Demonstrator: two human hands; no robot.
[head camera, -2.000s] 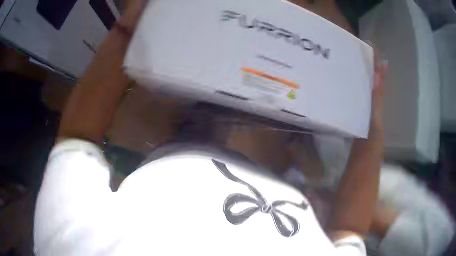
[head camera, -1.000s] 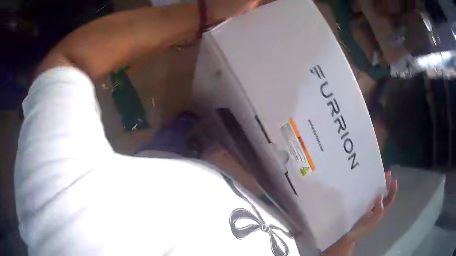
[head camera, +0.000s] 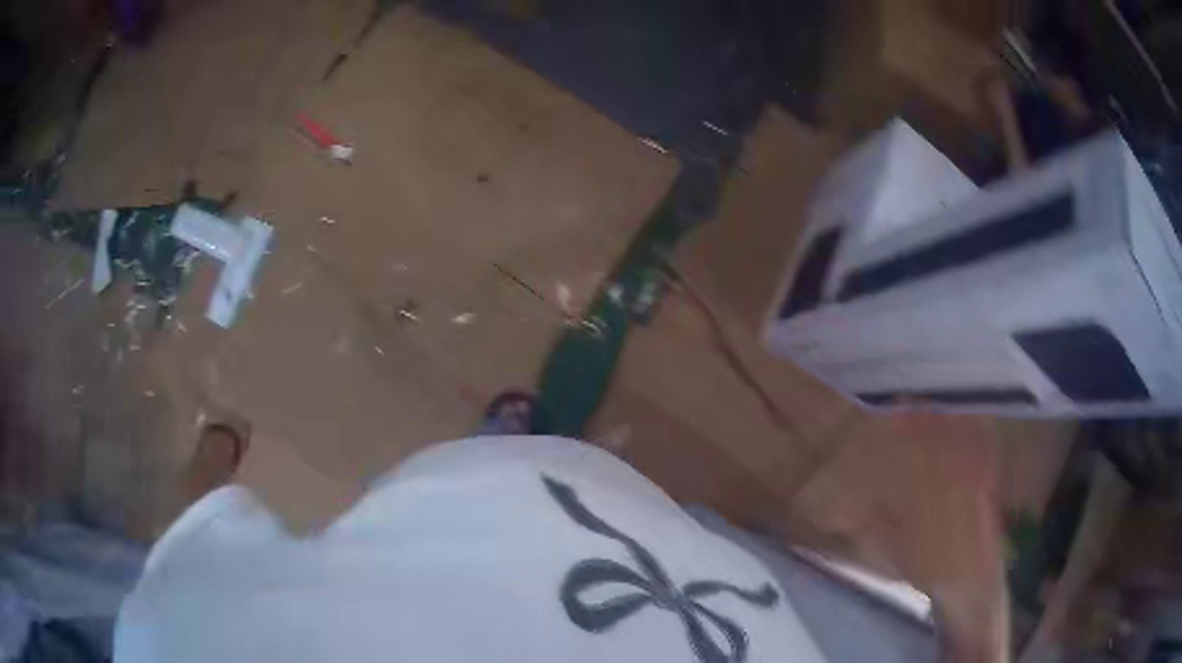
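Observation:
A white carton (head camera: 946, 350) with dark product pictures on its sides is at the right, tilted and slightly blurred. White surfaces rise behind it; I cannot tell if they belong to a second carton. My right forearm reaches up from the bottom right to the carton's lower edge. My right hand (head camera: 949, 434) is blurred at that edge, its fingers hidden, so its grip cannot be told. My left arm shows at the lower left, with a dark band at the wrist. My left hand cannot be made out.
Flattened brown cardboard (head camera: 454, 168) covers the floor, with green patches (head camera: 579, 369) between sheets. White strips (head camera: 233, 259) and a small red item (head camera: 318, 132) lie on it. Part of a person (head camera: 1043, 117) shows behind the carton. A pale surface edge (head camera: 856, 583) is at the lower right.
The branded carton face held between both hands in front of me is gone from the centre. A carton now shows at the far right by my right arm. My left arm has dropped to the lower left.

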